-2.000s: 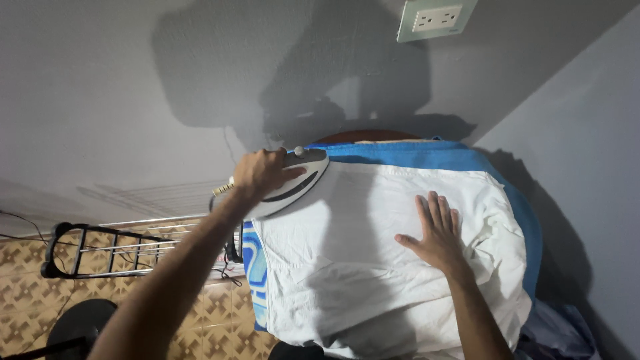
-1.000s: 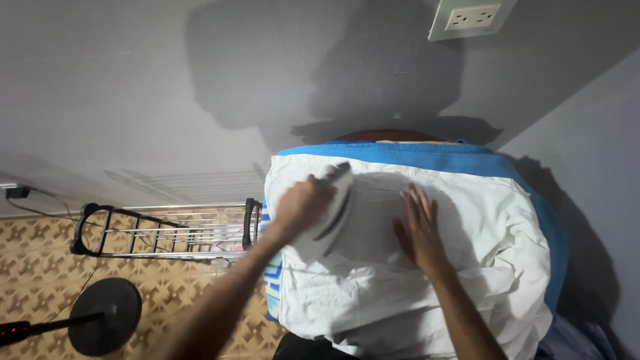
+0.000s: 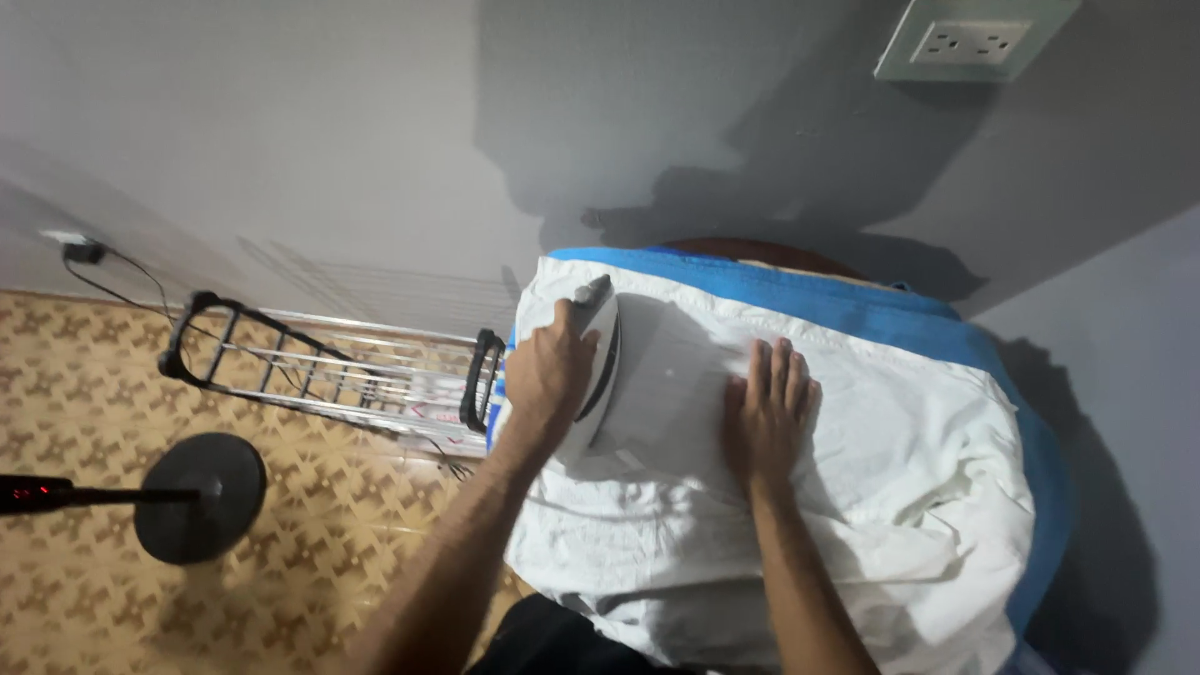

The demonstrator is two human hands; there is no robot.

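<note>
A white cloth garment lies over a blue cloth on a rounded surface by the wall, smooth along the far edge and wrinkled at the near right. My left hand grips a white and grey clothes iron, which rests on the garment's left part with its tip toward the wall. Its soleplate is hidden. To the right of the iron, my right hand lies palm down on the garment, holding nothing.
Left of the garment stands a metal-wire folding cart with black ends. A black round stand base is on the tiled floor. A plug with a cord sits at the wall, and a double outlet is at upper right.
From two seconds ago, the iron has turned from pointing right to pointing toward the wall, my left hand still on it. My right hand stays flat on the garment. The view has shifted left.
</note>
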